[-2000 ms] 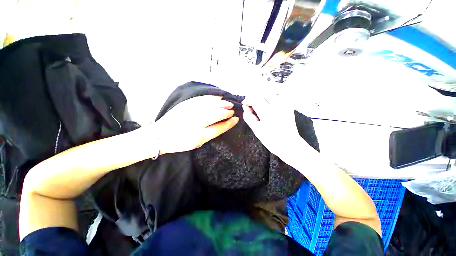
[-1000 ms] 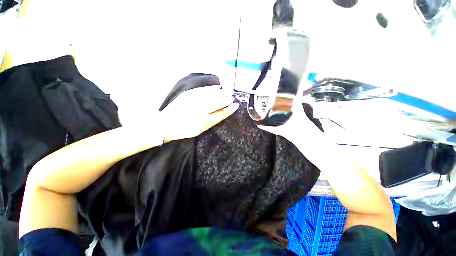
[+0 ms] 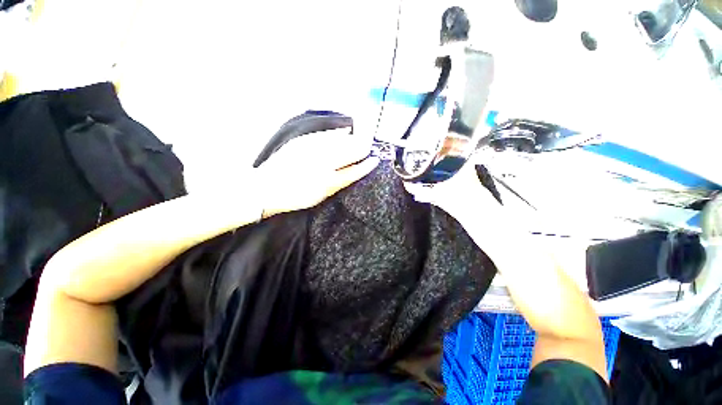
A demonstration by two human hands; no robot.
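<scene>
The black garment lies from the machine bed down over my lap, with speckled fleecy fabric (image 3: 360,261) in the middle and smooth black fabric (image 3: 257,285) at its left. The white sewing machine's shiny curved metal guard (image 3: 467,103) stands above the fabric edge, with small metal parts (image 3: 384,150) at the needle area. My left hand (image 3: 313,170) presses the fabric edge just left of the needle area, its fingertips at the cloth. My right hand (image 3: 455,198) is right of the needle area, overexposed and partly behind the guard, so its fingertips and grip are unclear.
A black cloth pile (image 3: 87,158) lies at the left. A smartphone (image 3: 628,265) lies at the right table edge beside a dark round object (image 3: 685,256). A clear plastic bag (image 3: 673,312) hangs at the right corner. A blue crate (image 3: 491,356) stands below the table edge.
Since the earliest frame, the view has shifted and the guard now stands close above the fabric edge. Both hands have moved apart, to either side of the needle area, with the fleecy fabric spread between them.
</scene>
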